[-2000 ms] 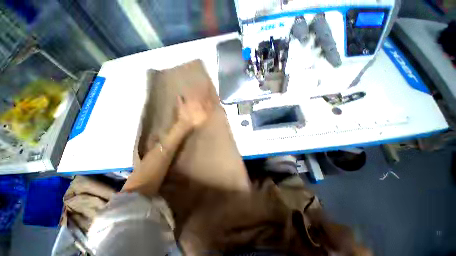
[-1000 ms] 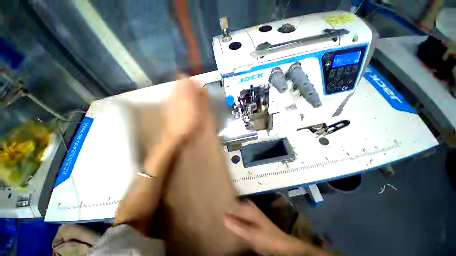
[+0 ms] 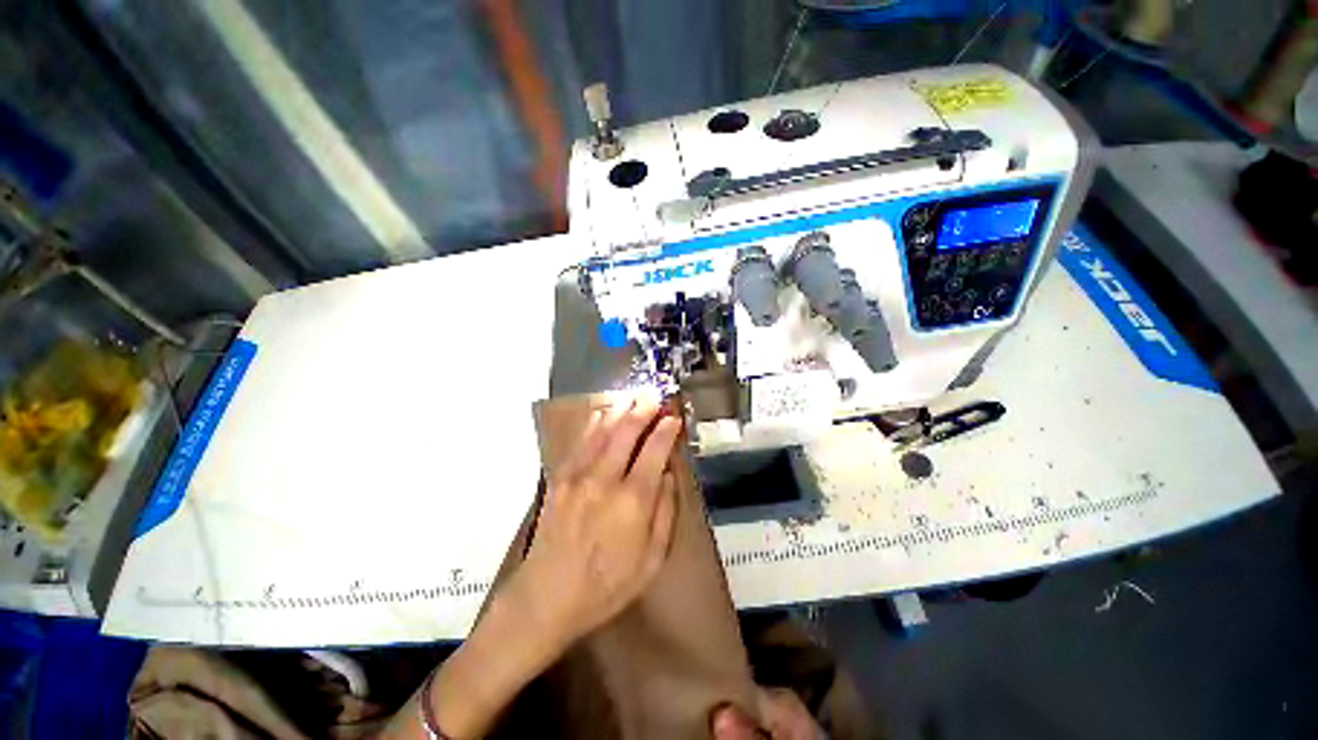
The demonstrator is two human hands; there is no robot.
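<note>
The brown garment piece runs from my lap up over the table's front edge to the needle area of the white overlock machine. My left hand lies flat on the cloth, fingertips close to the presser foot, pressing it down. My right hand is at the bottom edge of the picture, partly cut off, with its fingers on the cloth's right edge. The foot itself is partly hidden by fingers and glare.
The white table has a printed ruler along its front. Thread snips lie right of the dark chute opening. Dark trimmings are scattered nearby. A yellow bundle is at far left, and more brown cloth at lower left.
The cloth's top end has moved right and down to the needle area, with my left hand on it. My right hand has moved lower. The view has shifted.
</note>
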